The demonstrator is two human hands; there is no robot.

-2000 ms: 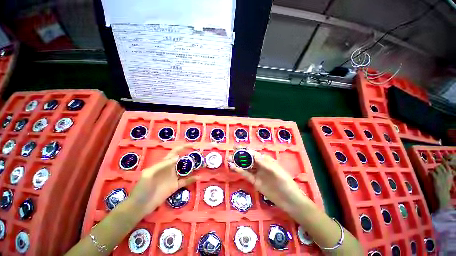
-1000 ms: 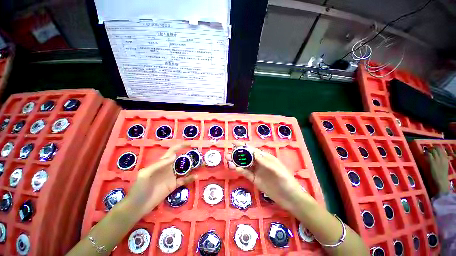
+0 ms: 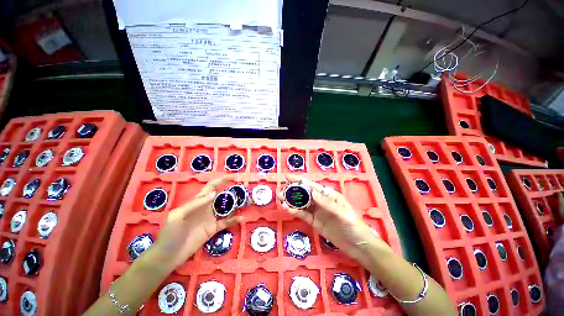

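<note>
My left hand [image 3: 193,216] holds two round smartwatch bodies over the tray, one partly behind the other. The front smartwatch body [image 3: 224,203] shows small purple marks on its black face. My right hand [image 3: 334,216] holds one smartwatch body [image 3: 297,195] whose black face shows green marks. Below them lies the orange-red foam compartment tray [image 3: 185,261]. Its back row holds black faces up. Its nearer rows hold mostly silver-white and dark units showing their backs, such as a case back [image 3: 263,239] between my hands. My forearms hide some pockets.
Stacked trays [image 3: 102,185] stand at left. A neighbouring tray [image 3: 427,242] with black-faced units lies at right. Farther right are more trays, a black pad [image 3: 516,126], a white cable [image 3: 446,60] and a person's sleeve [image 3: 555,271]. An instruction sheet [image 3: 207,77] hangs on a black board behind.
Both my hands hold the same units in nearly the same place. The other person's hand at far right has moved mostly out of view. The view has shifted slightly.
</note>
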